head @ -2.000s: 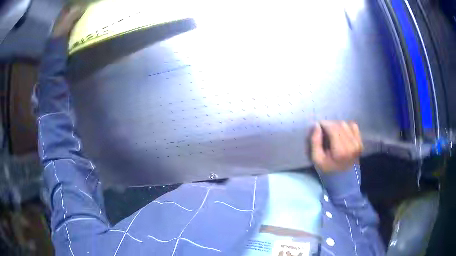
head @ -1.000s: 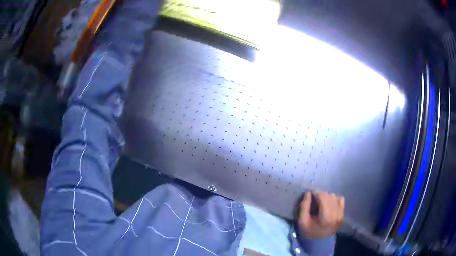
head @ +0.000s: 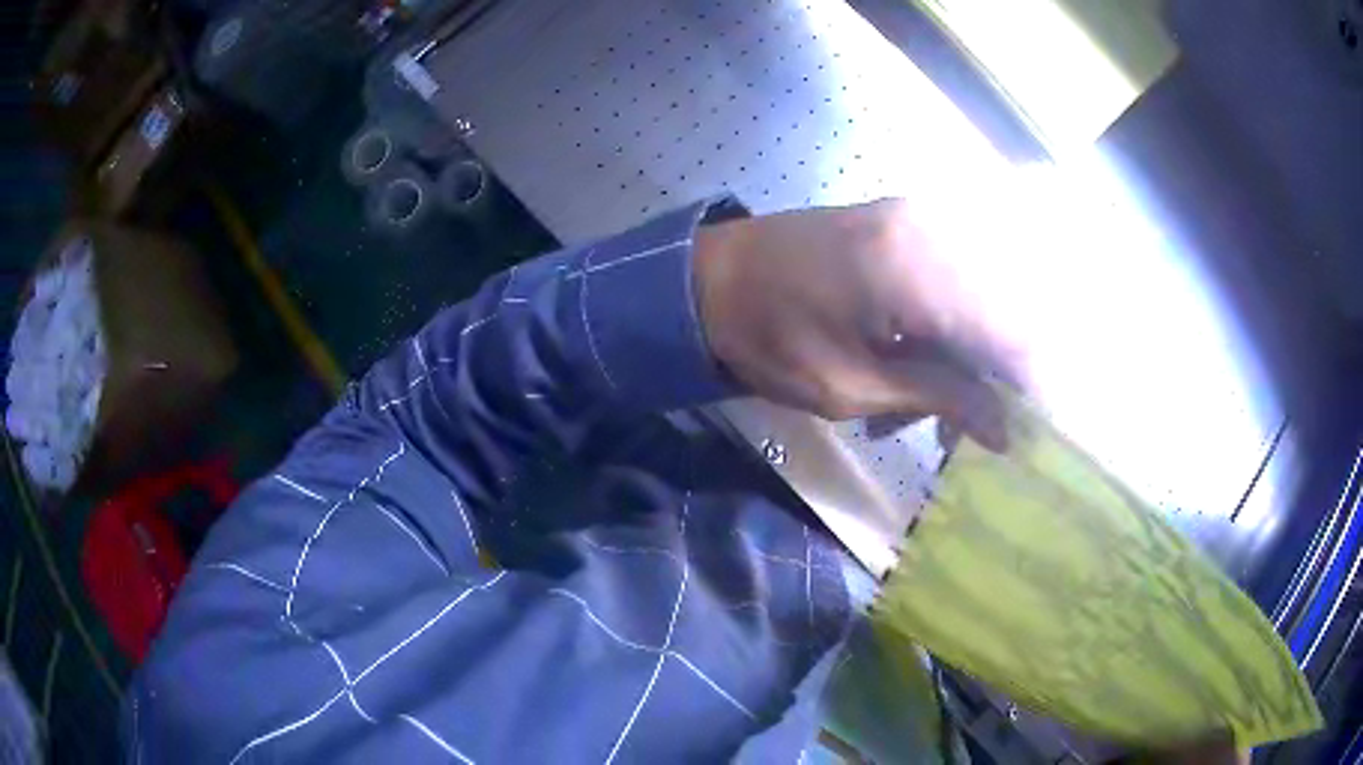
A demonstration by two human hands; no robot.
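A yellow-green patterned sheet (head: 1091,583) with darker blotches is held curved over the near right part of the perforated metal table (head: 643,90). My left hand (head: 867,314) reaches across from the left and pinches the sheet's upper left corner between thumb and fingers. My right hand (head: 1214,750) is mostly cut off by the bottom edge; its fingers show at the sheet's lower right edge and seem to grip it. A yellow sheet stack (head: 1099,53) lies on the table at the top, partly washed out by glare.
Blue rollers (head: 1335,598) stand at the right edge. White rings (head: 401,202) are beyond the table's left edge. On the left are a cardboard box (head: 157,344) with white contents, a red object (head: 135,575), cartons (head: 135,142) and a yellow floor line (head: 277,292).
The view has swung, with the floor now showing at left. My left hand has come from the stack across the table with a yellow-green sheet. My right hand has left the table edge for the sheet.
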